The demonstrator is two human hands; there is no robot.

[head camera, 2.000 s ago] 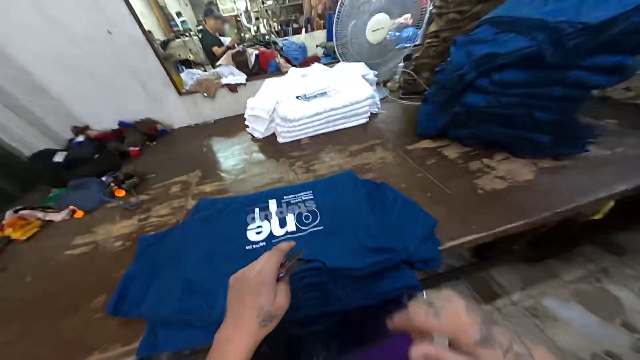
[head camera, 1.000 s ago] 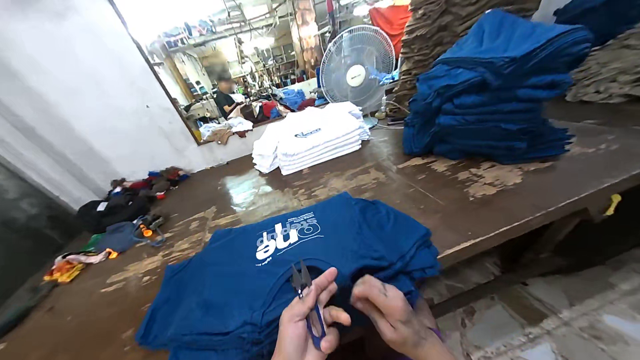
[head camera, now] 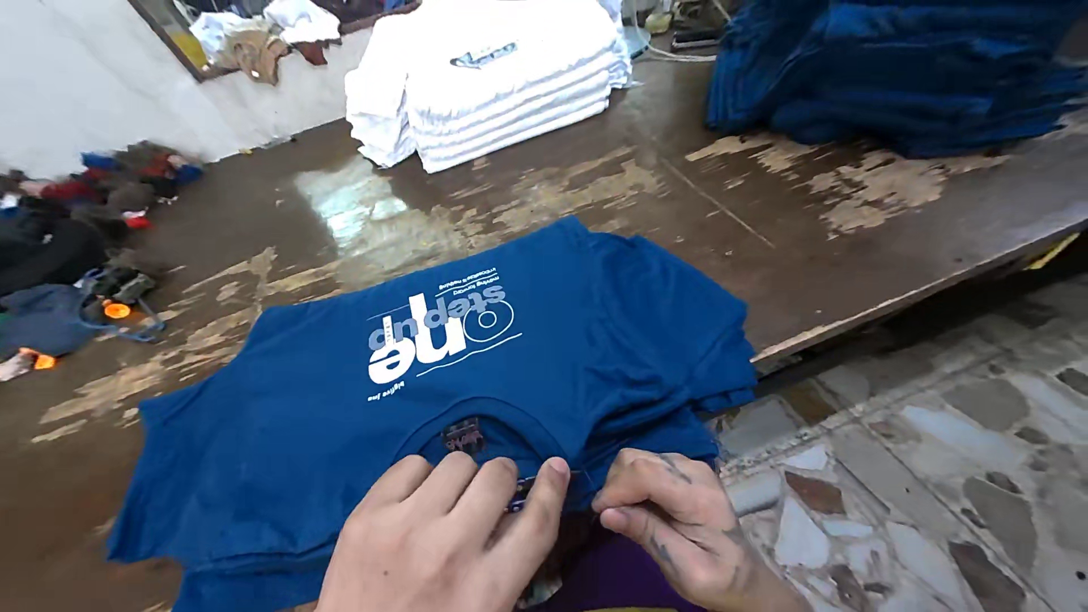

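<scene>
Blue T-shirts with a white and grey chest print [head camera: 484, 340] lie stacked on the table, the neckline toward me and a dark label inside the collar. My left hand [head camera: 450, 531] rests palm down over the near edge of the neckline, fingers bent; a small patterned bit shows beneath its index finger, and what the palm covers is hidden. Just to the right, my right hand [head camera: 676, 527] pinches thumb against forefinger at the shirt's near edge, where a thin thread shows faintly. The thread snips are not visible now.
Folded white shirts [head camera: 510, 85] are stacked at the back of the worn brown table [head camera: 714, 204]. A tall pile of dark blue garments [head camera: 884, 76] stands at back right, and mixed cloth scraps [head camera: 93, 204] lie at left. Beyond the table edge is a stone-patterned floor [head camera: 918, 476].
My left hand has turned palm down over the collar; one second ago it held thread snips upright there. My right hand now pinches near the shirt's edge. The view has tilted down and closer.
</scene>
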